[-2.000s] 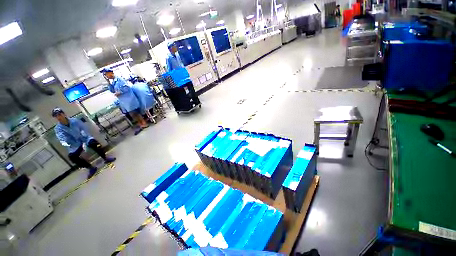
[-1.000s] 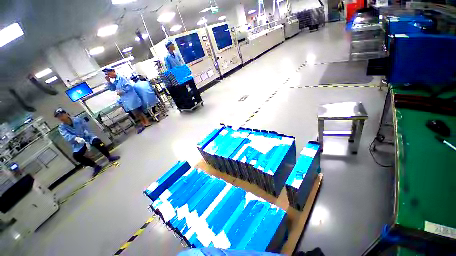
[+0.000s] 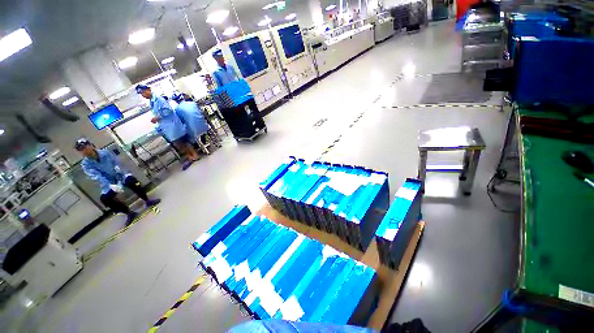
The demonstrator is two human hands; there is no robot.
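Note:
Rows of blue power modules [image 3: 293,266] with white labels stand close together on a brown pallet [image 3: 402,281] on the floor in front of me. A second row of modules [image 3: 329,195] stands behind them, with a separate blue module [image 3: 398,218] at the right and another lying along the left. A blue sleeve or piece of my clothing shows at the bottom edge. Neither of my hands can be seen.
A green bench [image 3: 560,214] with a black mouse [image 3: 578,160] and a white label [image 3: 577,294] is at the right. A metal stool [image 3: 451,146] stands beyond the pallet. Several people in blue coats, one seated [image 3: 107,175], and a black cart [image 3: 242,120] are at the left.
The view has shifted slightly, so the pallet, stool and bench appear a little further right. The seated person's arms and posture have changed a little.

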